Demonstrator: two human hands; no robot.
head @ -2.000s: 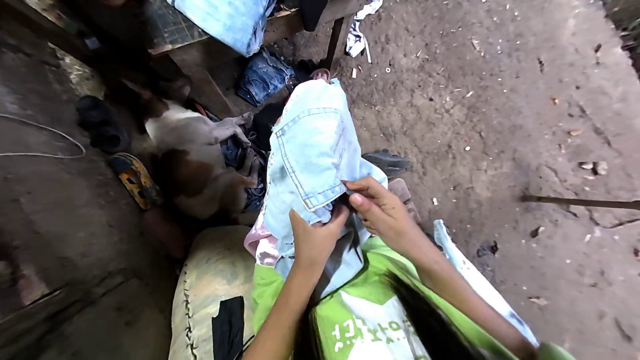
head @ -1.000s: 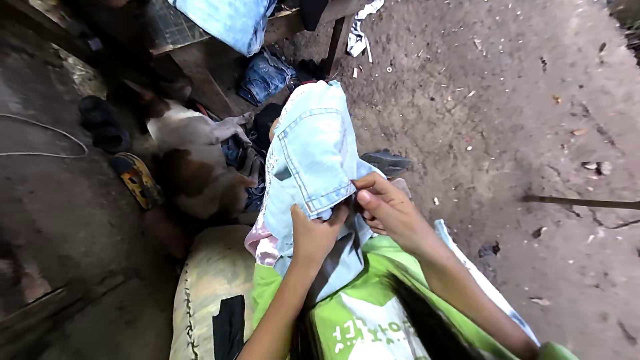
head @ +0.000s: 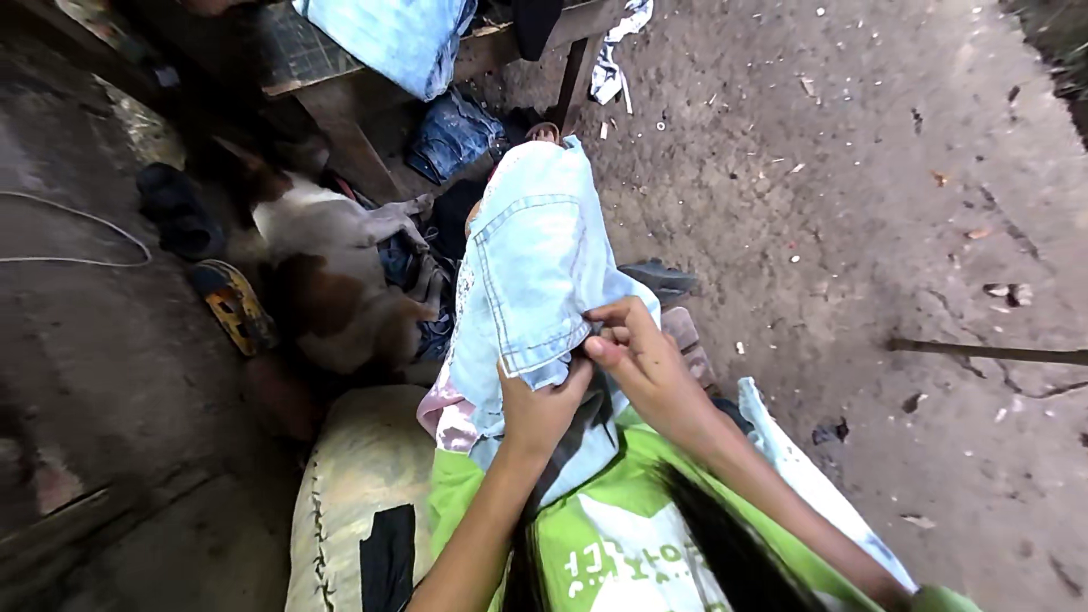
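A piece of light blue denim (head: 535, 272) with double stitched seams lies across my lap. My left hand (head: 544, 404) grips its lower edge, the fingers hidden beneath the cloth. At the lower right corner of the stitched panel, the thumb and forefinger of my right hand (head: 633, 353) pinch the edge; whether a small tool is between them cannot be told. Pink satiny cloth (head: 446, 416) shows under the denim at the left, above my green shirt (head: 629, 527).
A dog (head: 331, 272) lies at the left beside a sandal (head: 234, 306). A stuffed sack (head: 365, 476) is at my left. Folded jeans (head: 395, 38) rest on a wooden bench (head: 340, 93) ahead. A thin rod (head: 986, 350) is at the right over the dirt ground.
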